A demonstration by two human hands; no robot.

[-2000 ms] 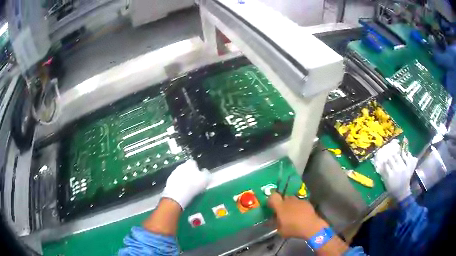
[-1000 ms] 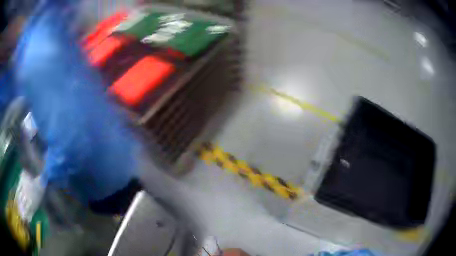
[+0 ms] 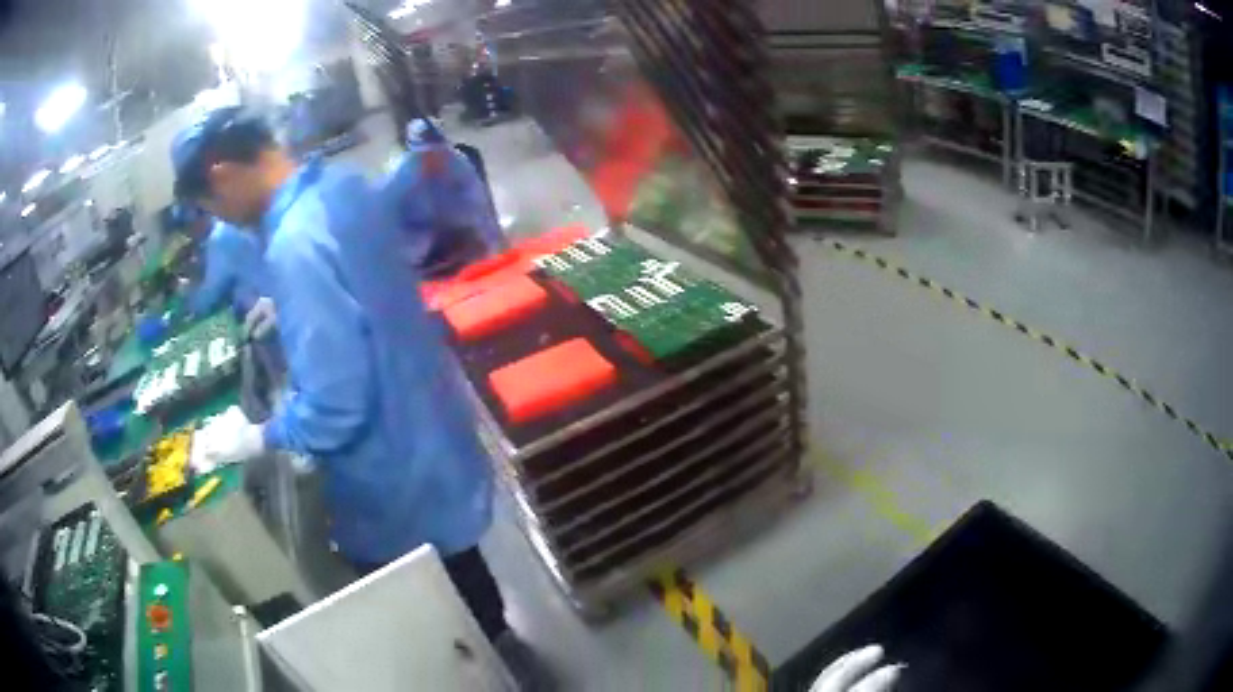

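Observation:
White gloved fingers of my left hand [image 3: 857, 671] show at the bottom edge, over the near part of a large black rectangular tray or box [image 3: 1001, 608] at the lower right. The rest of that hand is cut off, and whether it holds anything is hidden. My right hand, bare earlier, is out of the picture.
A person in blue [image 3: 372, 365] stands at a green bench on the left. A rack [image 3: 649, 473] carries red blocks [image 3: 552, 376] and green boards [image 3: 649, 291]. A white panel [image 3: 372, 629] and yellow-black floor tape [image 3: 710, 629] are near.
The view has swung from the conveyor boards to the rack and floor. My bare right hand has left the picture; gloved fingers now show over the black tray or box.

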